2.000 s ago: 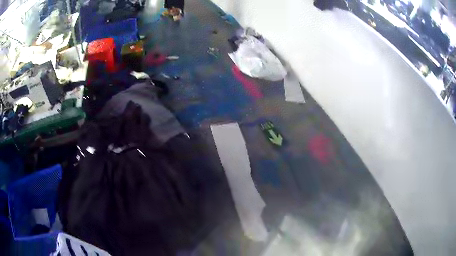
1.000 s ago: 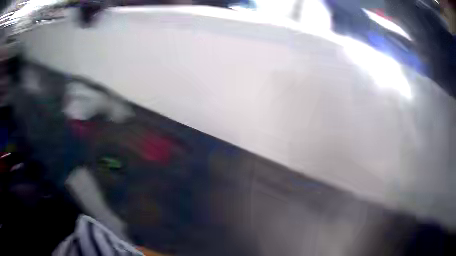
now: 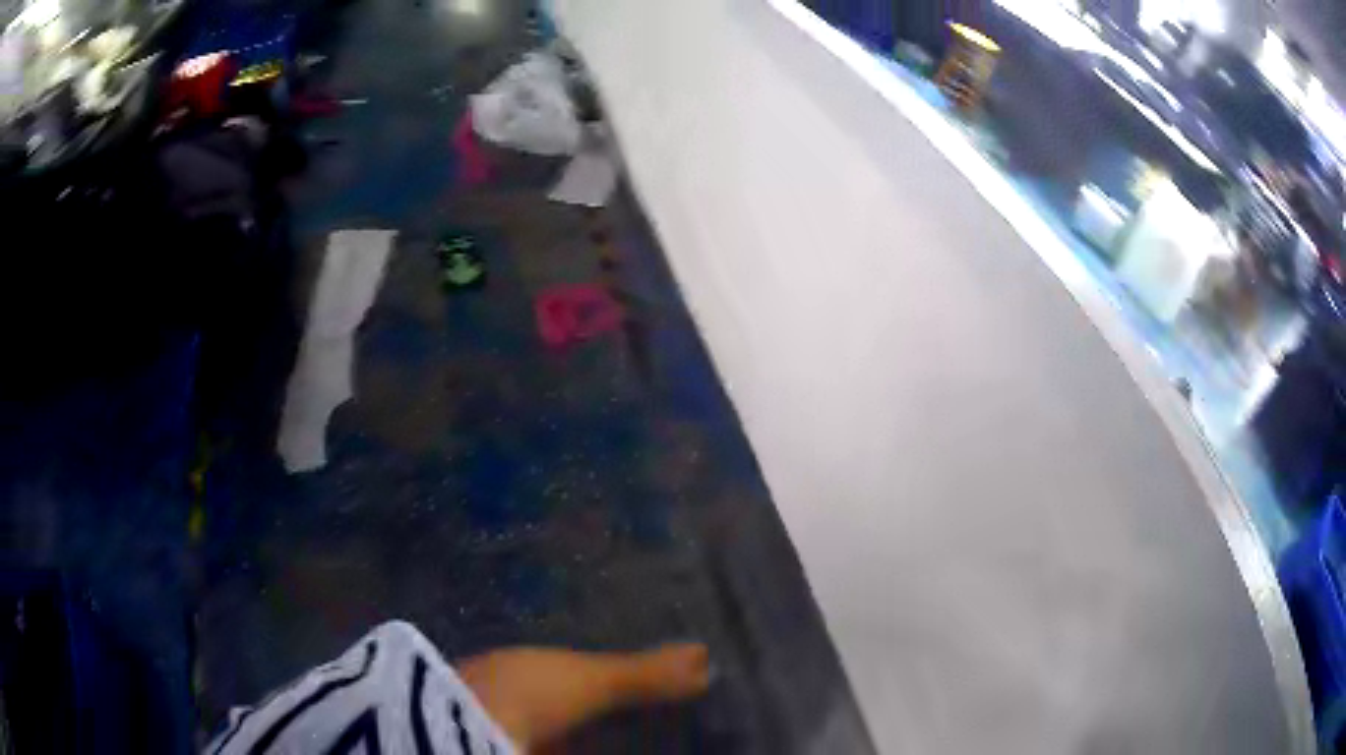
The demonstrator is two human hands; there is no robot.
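Note:
My left hand (image 3: 568,693) is bare, blurred and partly cut off by the bottom edge. It comes out of a white and dark striped sleeve (image 3: 362,708) and reaches to the right above the dark floor. No object shows in it, but its underside and most fingers cannot be made out. My right hand is not in view. A long pale strip (image 3: 337,332) lies on the floor ahead. A white bag or bundle (image 3: 529,103) lies farther off beside the table's foot.
A long white table (image 3: 915,428) curves along the right, with blurred items beyond it. Pink material (image 3: 579,314) and a small green mark (image 3: 461,261) are on the floor. Dark heaped cloth (image 3: 214,170) is at the left, near a red item (image 3: 199,81). A blue object (image 3: 1321,627) is at the right edge.
The view has swung back left and along the aisle, with less blur. My left hand has come into view beyond the striped sleeve.

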